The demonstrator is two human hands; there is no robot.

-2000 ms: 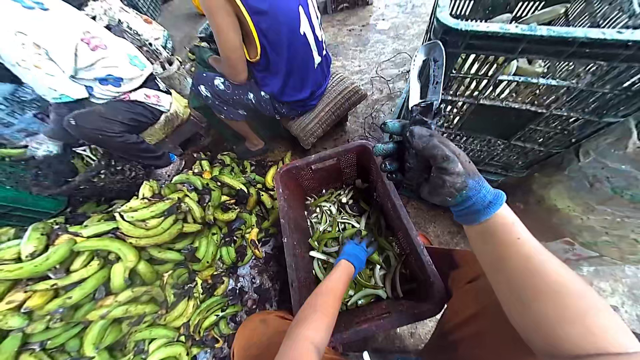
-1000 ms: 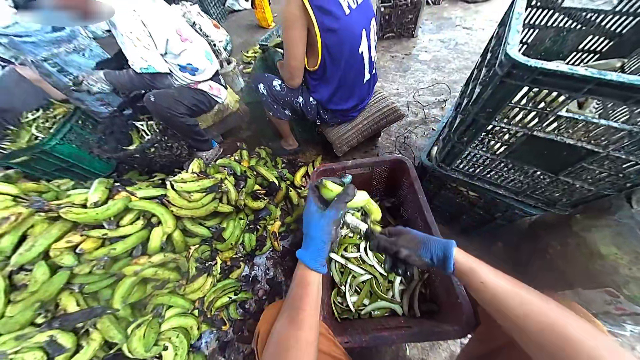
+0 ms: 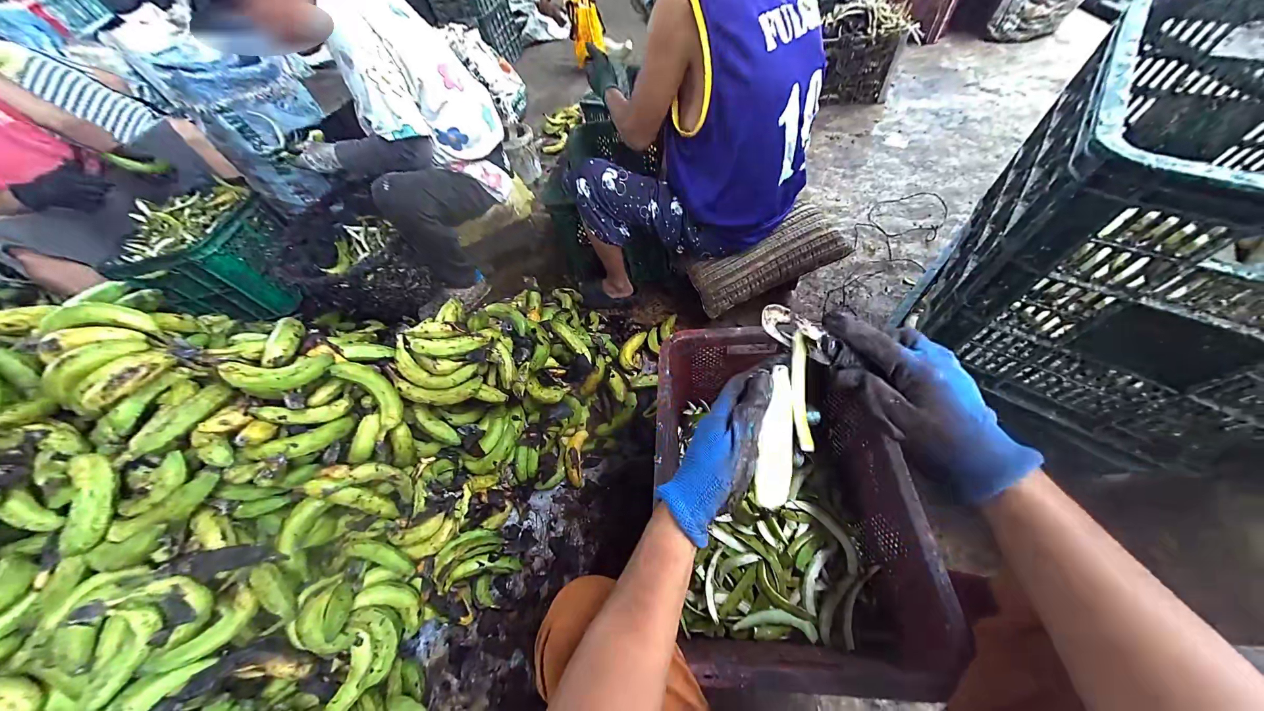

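My left hand [image 3: 726, 449], in a blue glove with a dark palm, grips a pale, peeled green plantain [image 3: 775, 444] above a maroon plastic crate [image 3: 918, 553]. My right hand [image 3: 918, 400], gloved alike, holds a metal peeler or knife [image 3: 790, 324] at the plantain's upper end; its exact type is unclear. A strip of green peel [image 3: 801, 395] hangs from the blade beside the plantain. Below both hands, green and whitish peels [image 3: 770, 583] lie in the crate. To the left spreads a large heap of green and yellowing plantains [image 3: 316, 425].
Stacked dark green crates [image 3: 1106, 227] stand close on the right. Ahead, a person in a purple jersey [image 3: 741, 118] sits on a woven cushion [image 3: 770, 259]. Other people sit at the upper left by a green crate of peels [image 3: 217, 267].
Two seconds ago my left hand was down among the peels and my right hand held the blade apart. A second ago both were on a green plantain; now pale flesh shows and a peel strip hangs.
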